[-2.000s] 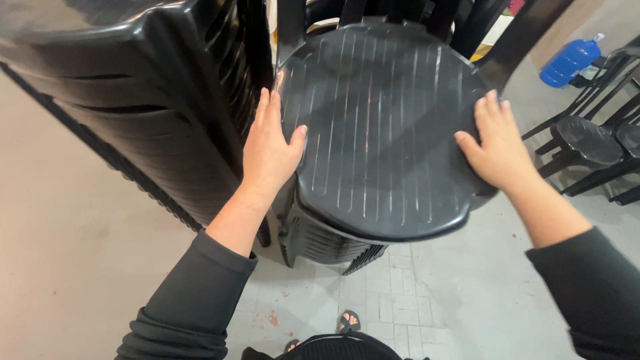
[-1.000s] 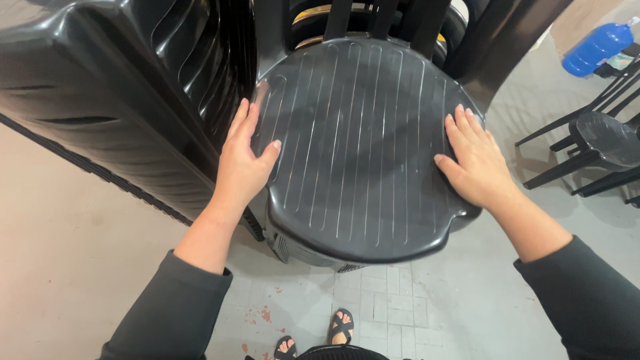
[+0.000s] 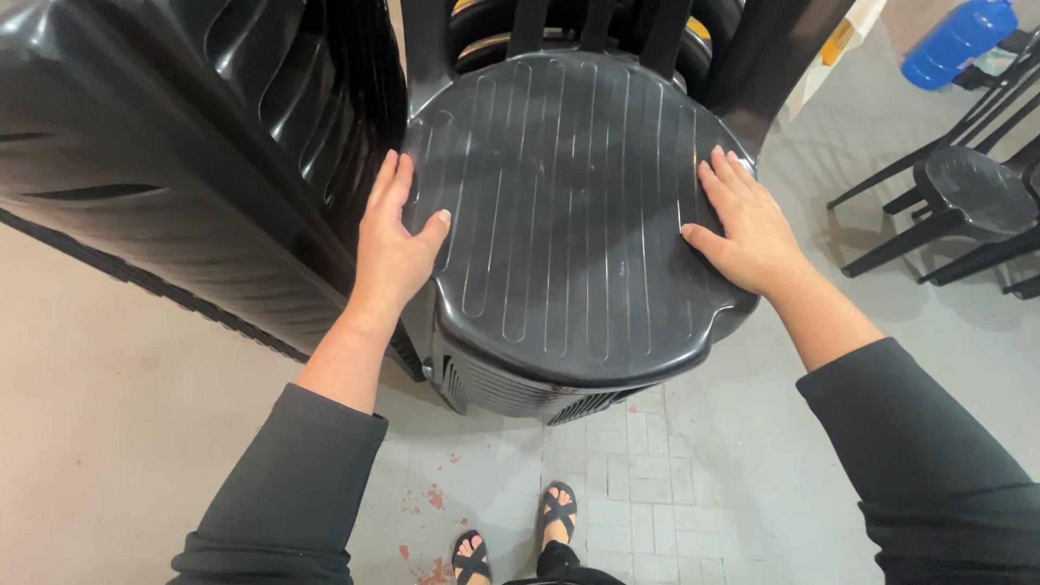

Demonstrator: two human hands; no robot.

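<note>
A black plastic chair [image 3: 569, 219] with a grooved round seat tops a stack of like chairs [image 3: 520, 398] in the middle of the head view. My left hand [image 3: 398, 231] rests on the seat's left rim, thumb on top and fingers along the edge. On the right rim lies my right hand [image 3: 743, 219], its thumb pointing inward over the seat. Whether the fingertips curl under the rim cannot be told. The chair's back slats rise at the far side, cut off by the top of the view.
Close by on the left stands a tall stack of black plastic chairs [image 3: 162, 162]. More black chairs [image 3: 975, 187] and a blue water bottle [image 3: 959, 41] are at the right. My sandalled feet [image 3: 559, 508] are on the grey floor below.
The view has shifted closer over the seat. Both hands stay at the two sides of the same seat, and the chair has not plainly moved on its stack.
</note>
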